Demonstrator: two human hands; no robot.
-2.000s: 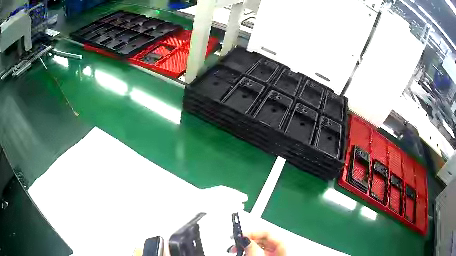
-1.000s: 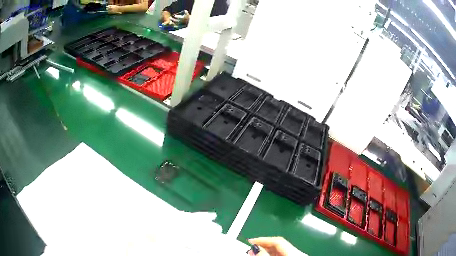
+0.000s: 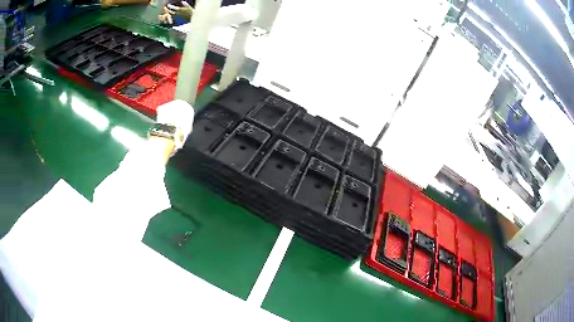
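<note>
My left hand (image 3: 175, 117), in a white glove with a dark-faced smartwatch (image 3: 162, 130) at the wrist, is at the left corner of the stack of black blister trays (image 3: 274, 165). Its fingers blend together, and I cannot tell if it holds anything. A thin dark outline, perhaps a phone frame (image 3: 182, 237), lies flat on the green surface beside the white sheet. The top black tray shows rectangular pockets. My right hand is out of the picture.
The white sheet (image 3: 119, 270) covers the lower left. A white strip (image 3: 270, 267) runs to the stack. A red tray (image 3: 462, 236) with several black frames is at right. Another red tray (image 3: 165, 88) under a black tray (image 3: 104, 51) is at far left, near a white post (image 3: 197, 50). Another person's hand shows behind.
My left hand has moved from the bottom edge up to the stack's corner; the black part it was at is gone from view. My right hand has left the picture. The view has shifted right.
</note>
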